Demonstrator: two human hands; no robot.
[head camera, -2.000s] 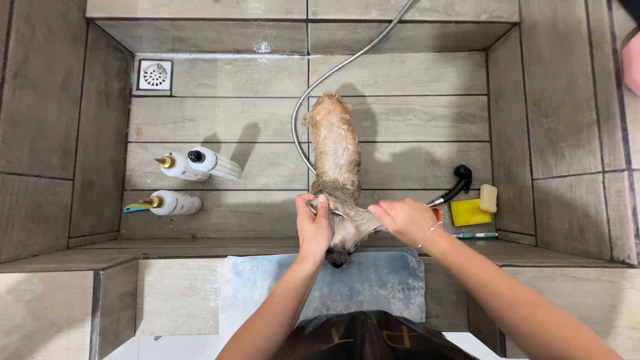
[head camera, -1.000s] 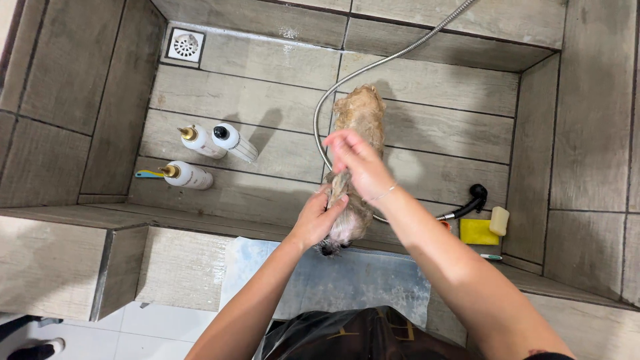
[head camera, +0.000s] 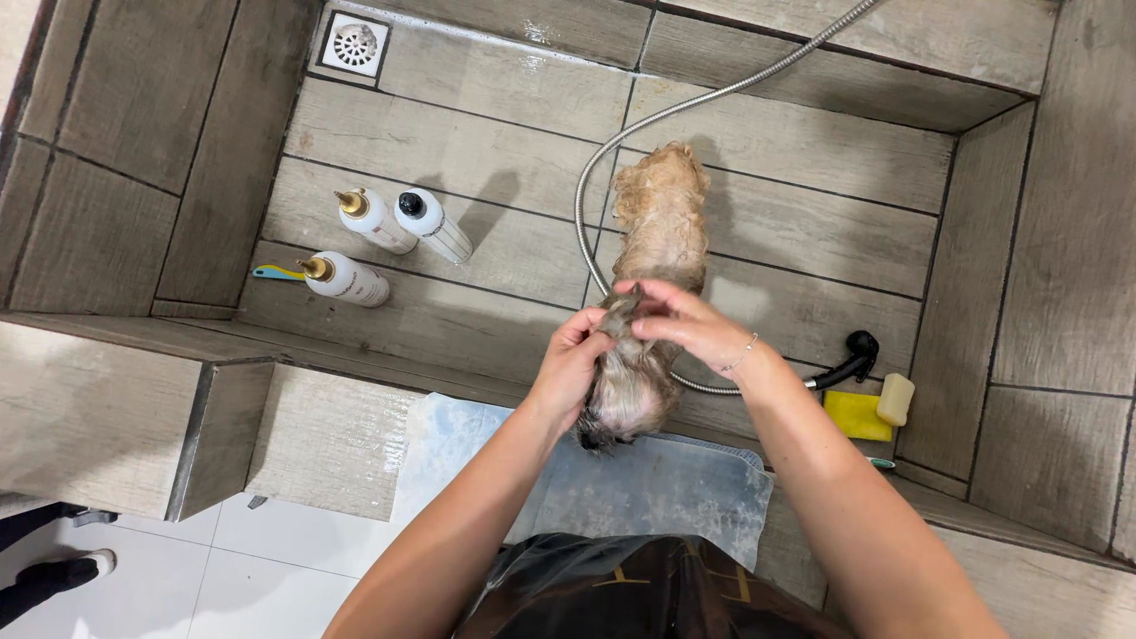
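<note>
A small wet dog with tan fur (head camera: 661, 217) stands in the tiled washing basin, its greyish head toward me at the near edge. My left hand (head camera: 572, 359) pinches a tuft of wet fur or an ear at the dog's head between thumb and fingers. Close beside it, my right hand (head camera: 688, 324) has its fingers curved round the same part from the right; its fingertips touch the fur. The dog's dark muzzle (head camera: 599, 433) points down over a bluish mat (head camera: 657, 493). Its legs are hidden beneath the body.
Several white bottles (head camera: 348, 280) and a blue-yellow handle (head camera: 278, 272) are at the left. A metal shower hose (head camera: 581, 200) curves round the dog to a black shower head (head camera: 856, 357). A yellow sponge cloth (head camera: 856, 415) and cream bar (head camera: 895, 399) lie right. Another person's shoe (head camera: 93, 564) shows lower left.
My right hand, raised above the dog's head one second ago, is now lower, at the fur beside my left hand. The view has turned and shifted; a person's foot shows more at lower left.
</note>
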